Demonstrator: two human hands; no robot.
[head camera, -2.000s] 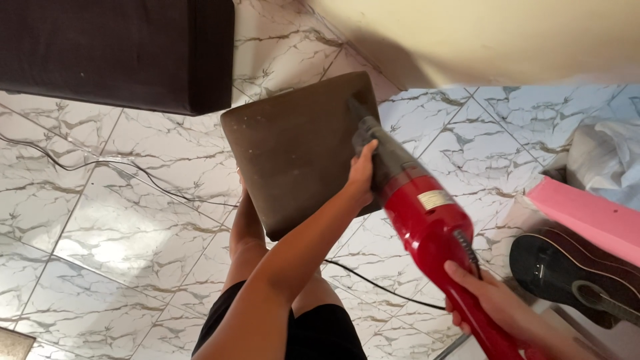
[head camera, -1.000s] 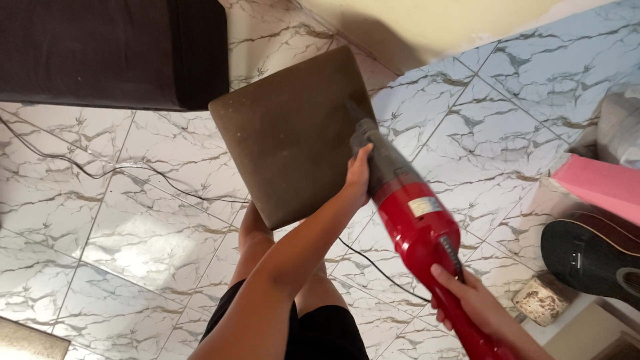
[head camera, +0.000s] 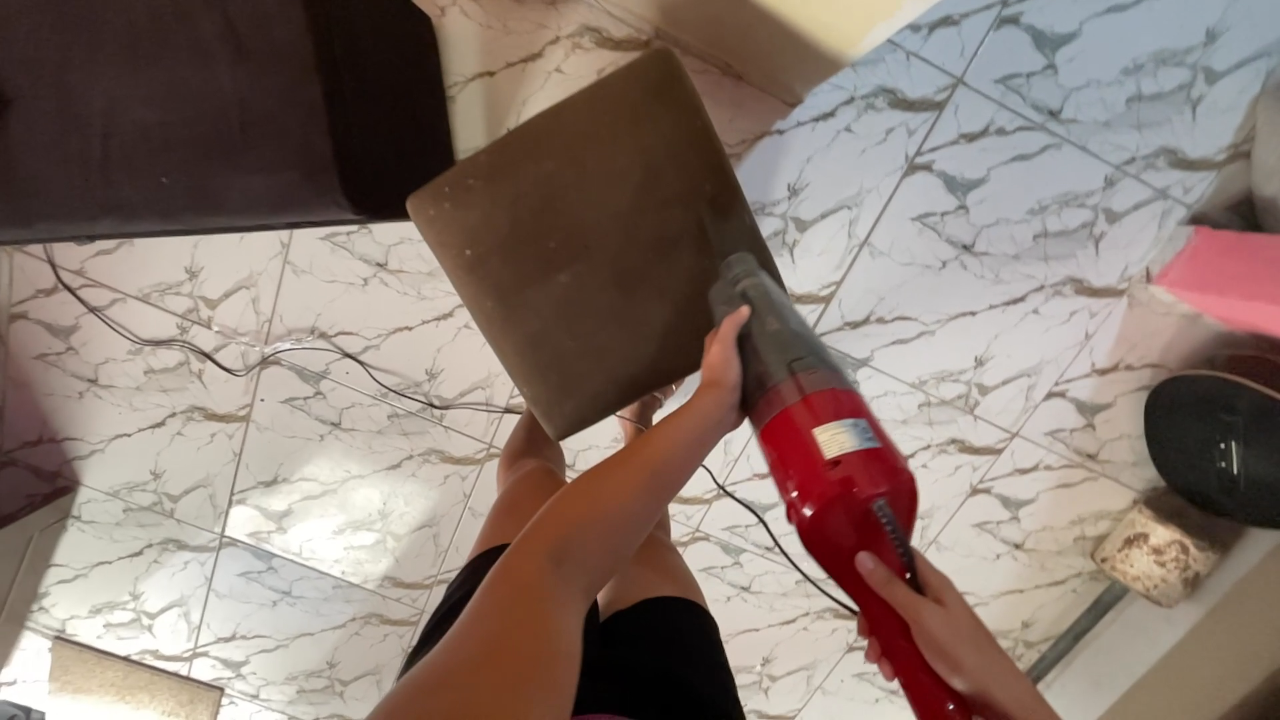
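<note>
A red handheld vacuum cleaner (head camera: 835, 440) with a dark translucent front section slants across the view. My right hand (head camera: 925, 615) is closed around its red handle at the lower right. Against the side of the dark front section rests my left hand (head camera: 728, 360), fingers partly hidden behind it; whether it also supports the cushion cannot be told. The vacuum's nozzle lies over the right part of a square brown cushion or seat (head camera: 590, 220), which bears small pale specks. My legs show below the cushion.
A dark upholstered seat (head camera: 200, 110) fills the upper left. A thin black cord (head camera: 380, 385) crosses the marble-patterned tile floor (head camera: 330, 480). At the right are a pink object (head camera: 1225, 280), a black guitar (head camera: 1215, 445) and a worn pale block (head camera: 1155, 550). A wall stands at the top.
The view has shifted somewhat. Both hands remain on the vacuum, with its nozzle still over the cushion's right part.
</note>
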